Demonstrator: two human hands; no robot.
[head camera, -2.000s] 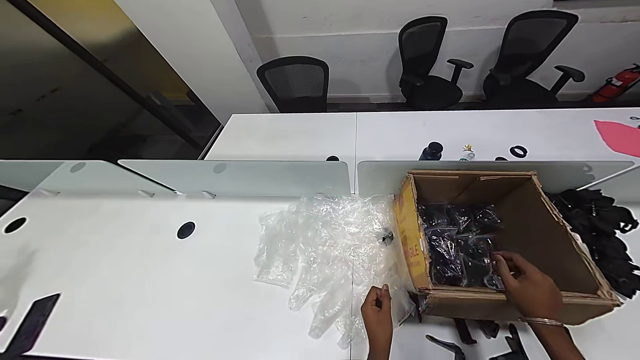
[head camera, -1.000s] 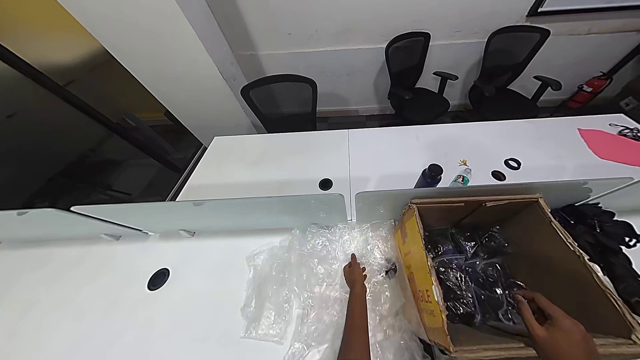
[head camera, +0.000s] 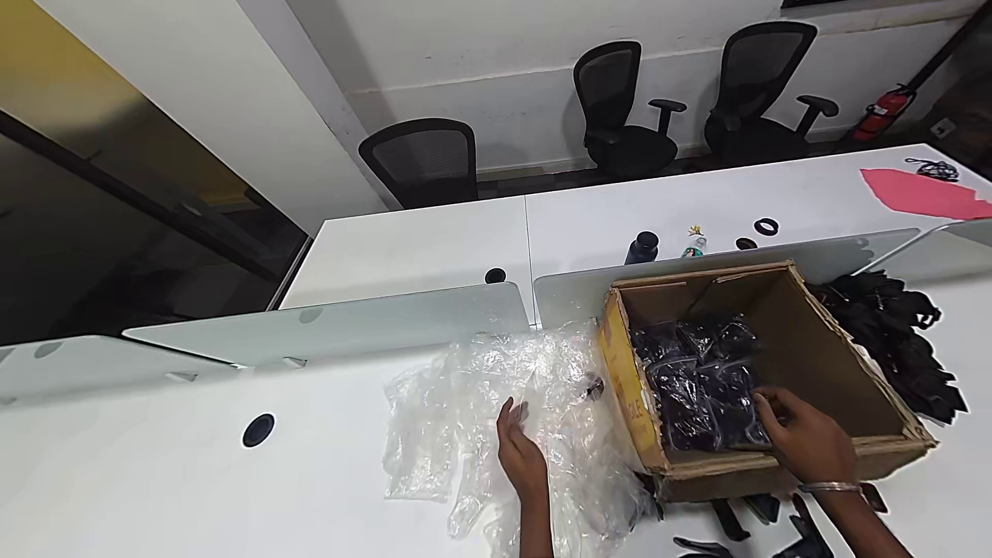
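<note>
A cardboard box, open at the top, stands on the white desk and holds several clear plastic bags with dark contents. My right hand, a bangle at its wrist, reaches over the near wall, its fingertips at the edge of the nearest bag; whether they pinch it is hard to tell. Left of the box lies a spread heap of crumpled clear plastic bags. Over that heap is my left hand, fingers extended and slightly apart, holding nothing.
Black straps lie in a pile right of the box. Black parts lie at its near side. A glass divider runs behind. Beyond it are a dark bottle, a tape roll, a pink sheet and office chairs.
My left hand has moved from the box's near left corner onto the plastic heap. My right hand remains at the bags along the box's near wall. The view has shifted.
</note>
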